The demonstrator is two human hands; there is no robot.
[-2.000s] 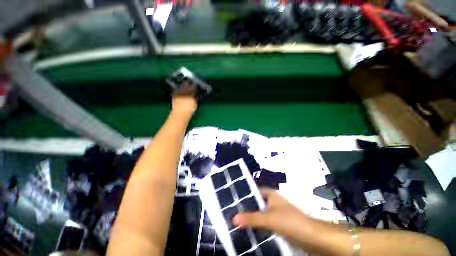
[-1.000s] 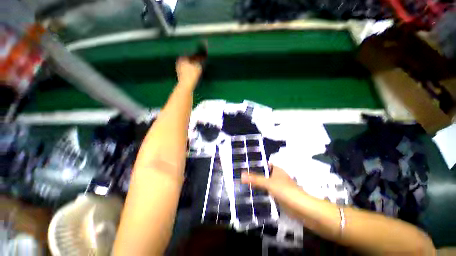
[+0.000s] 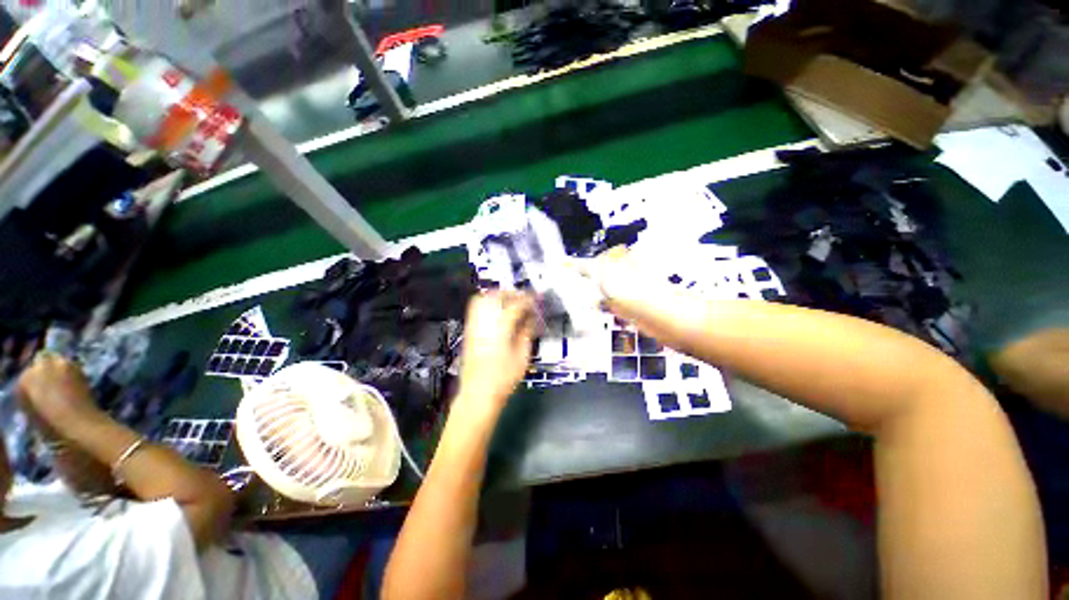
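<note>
My left hand is at the middle of the bench with its fingers bent at the near left edge of a blurred pale sheet. My right hand is at the sheet's right side. The blurred sheet, whitish with dark patches, stands between the hands; whether each hand grips it is unclear. White sticker sheets with dark squares lie below my right hand. A black scrap pile lies on white sheets behind the hands.
Heaps of black parts lie left and right. A cream fan stands at the near left. A green belt runs behind. A cardboard box is upper right. Another person's hand is left; a forearm shows at right.
My left hand has come back from over the belt to the bench. My right hand has moved up beside the blurred sheet. The view has turned and shows the fan and the person at left.
</note>
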